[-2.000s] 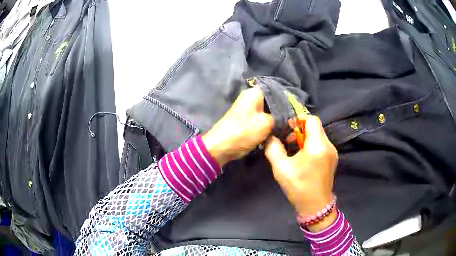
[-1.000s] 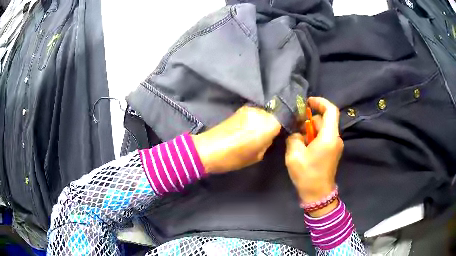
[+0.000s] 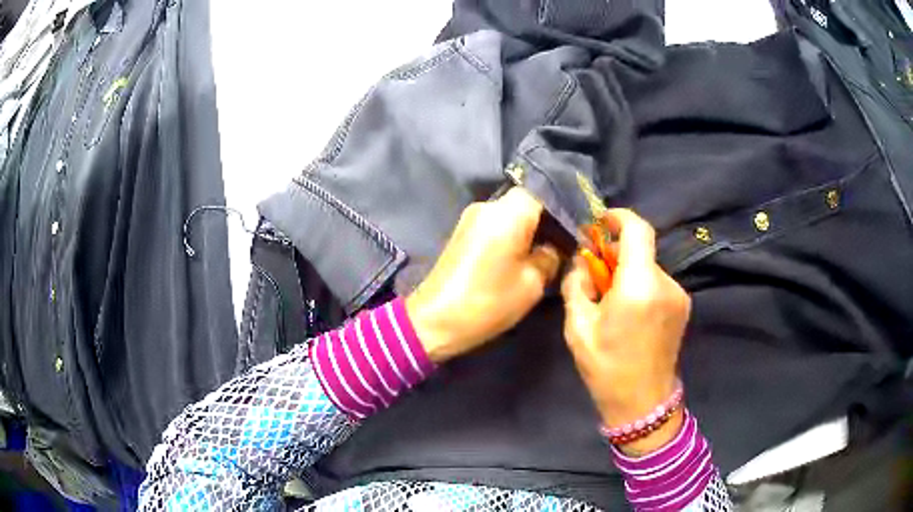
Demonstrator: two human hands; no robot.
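A dark charcoal shirt (image 3: 741, 330) lies spread in front of me, with a row of gold buttons (image 3: 762, 221) at the right. My left hand (image 3: 488, 275) grips a bunched part of the shirt front beside a gold button. My right hand (image 3: 629, 315) holds thread snips with orange handles (image 3: 599, 258) at the edge of the raised cloth with yellow embroidery (image 3: 591, 196). The snips' blades are hidden. The hands are close together but apart.
A wire hanger hook (image 3: 190, 230) stands out at the collar end. Another dark shirt (image 3: 140, 220) lies at the left, and one more (image 3: 869, 95) at the upper right. The white table top (image 3: 290, 90) shows between them. Pale cloth (image 3: 20, 80) is at the far left edge.
My left hand has shifted, lifting the bunched cloth a little upward. My right hand has turned slightly with the snips. The grey shirt part at upper left has sunk a little.
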